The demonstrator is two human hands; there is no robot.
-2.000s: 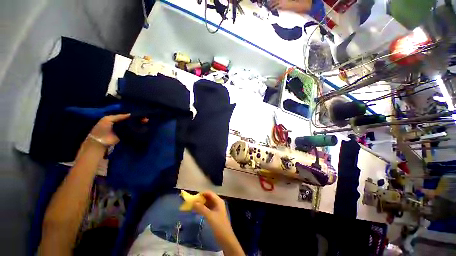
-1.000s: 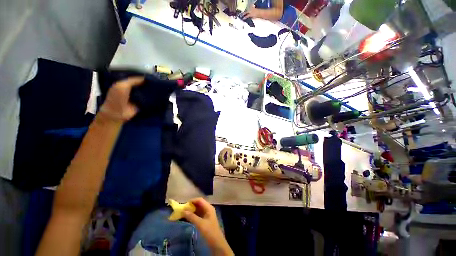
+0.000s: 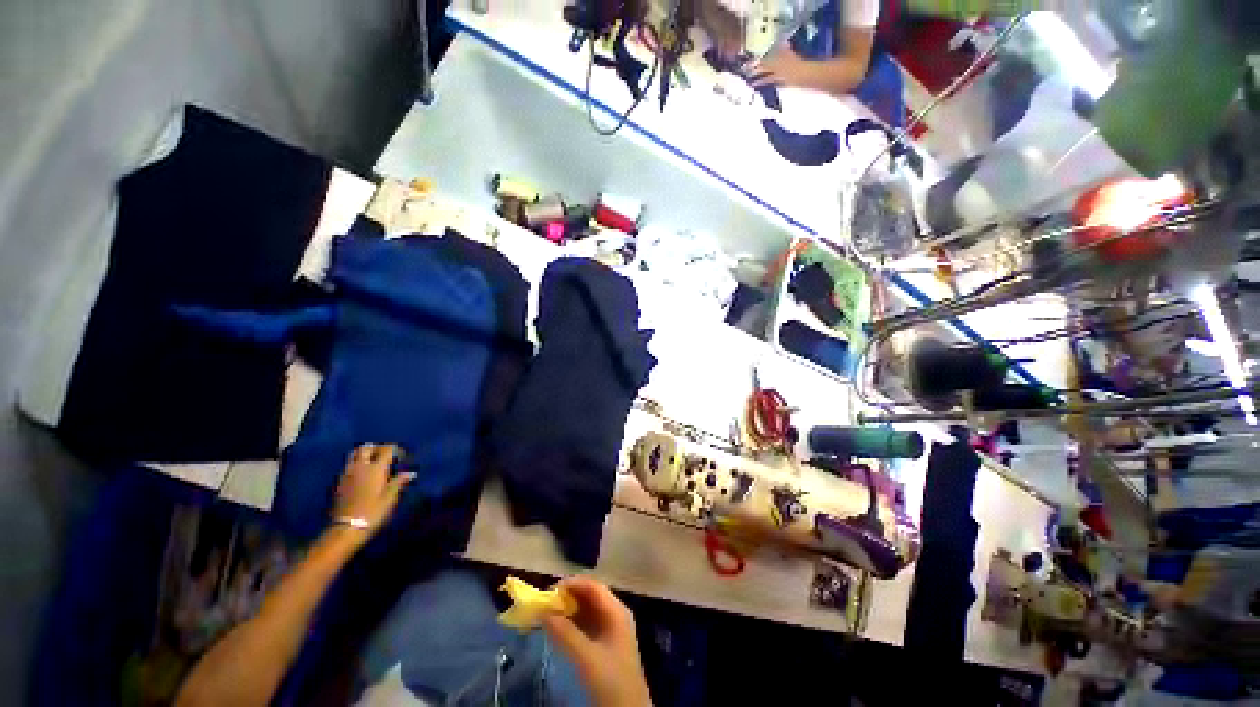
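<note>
My left hand (image 3: pixel 366 489) lies on a navy garment panel (image 3: pixel 408 366) at the left of the pale table, its fingers a little apart. No cloth shows pinched in it. The panel is spread over darker cloth, and its lower part hangs at the table's front edge. My right hand (image 3: pixel 605 638) holds a small bright yellow item (image 3: pixel 533 604), perhaps food, over my lap, away from the cloth. A separate dark cut piece (image 3: pixel 574 394) lies right of the panel. A larger black piece (image 3: pixel 201 304) lies at the far left.
The cream sewing machine head (image 3: pixel 746 490) is right of the cloth, with red-handled scissors (image 3: pixel 767 416) behind it. A teal cone (image 3: pixel 866 442) lies near it. A basket with dark scraps (image 3: pixel 821 311) and thread spools (image 3: pixel 615 213) are behind. Another person's arm (image 3: pixel 815 69) shows at the top.
My left hand has let go of the raised dark cloth and come down toward the front edge. The navy panel now lies flatter. My right hand still holds the yellow item. The view has shifted.
</note>
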